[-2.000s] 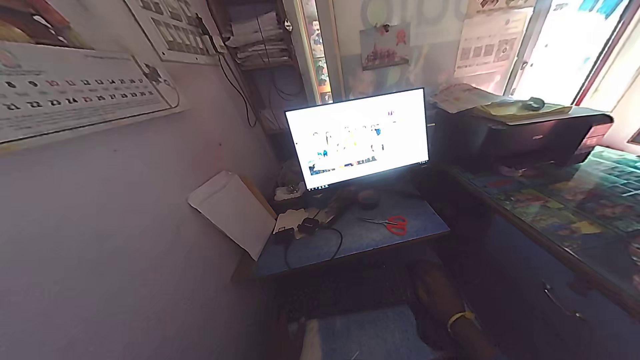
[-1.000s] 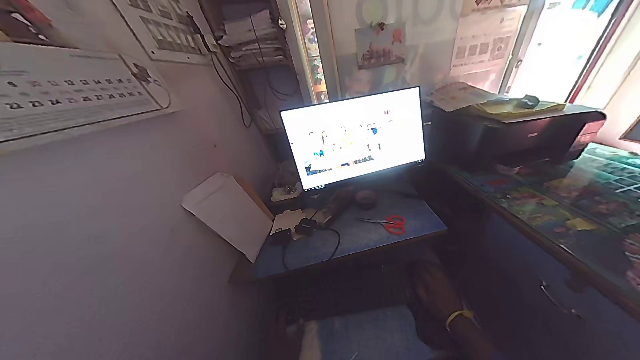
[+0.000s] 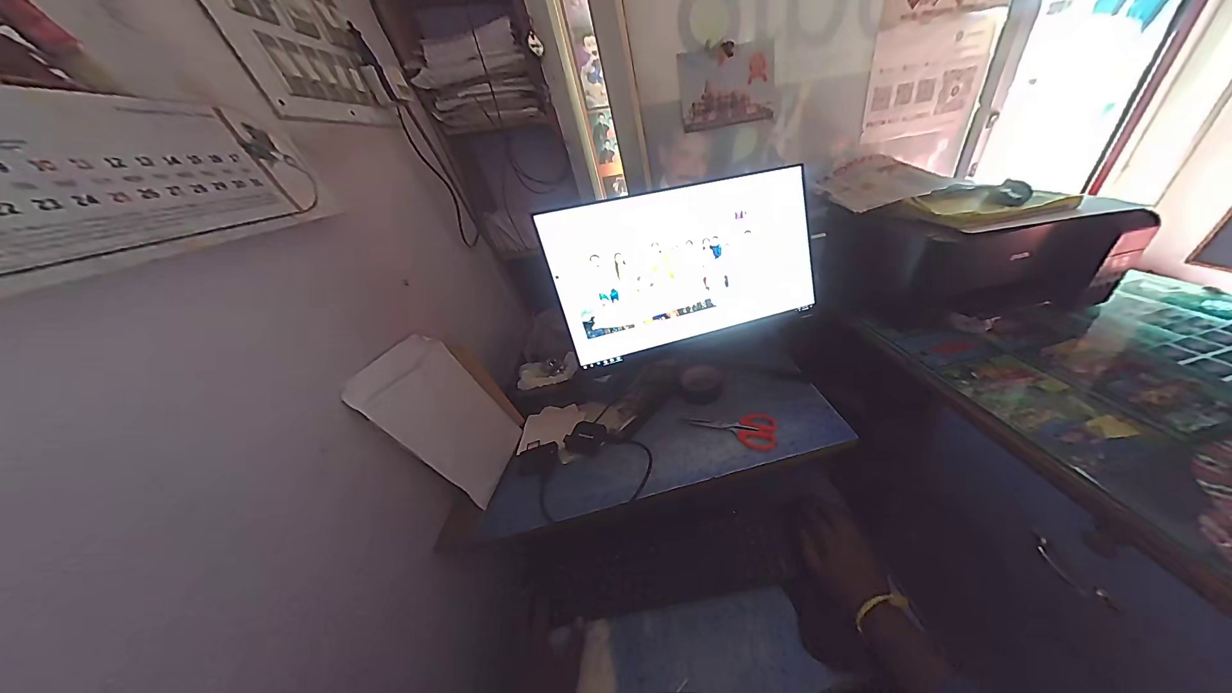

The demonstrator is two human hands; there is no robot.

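Note:
My right hand [image 3: 830, 544], with a yellow band [image 3: 881, 606] at the wrist, lies low in the dark space below the desk edge, at the right end of a keyboard [image 3: 664, 563]. Shadow hides what is under its fingers. At the bottom, left of centre, what seems to be my left hand [image 3: 570, 647] shows only dimly near the keyboard's left end. Above them on the blue desktop [image 3: 693, 472] lie scissors with red handles [image 3: 757, 433], a dark round roll [image 3: 701, 382] and black cable connectors [image 3: 585, 438]. Behind these stands a lit monitor [image 3: 683, 265].
A white envelope [image 3: 438, 414] leans on the left wall. To the right, a black printer [image 3: 1011, 255] bearing papers sits on a glass-topped counter [image 3: 1049, 385]. Another person's hand [image 3: 1215, 510] shows at the right edge. Stacked papers [image 3: 481, 77] fill a shelf behind.
Part of another person's hand has come into view at the right edge, by the counter. My right hand stays in about the same place.

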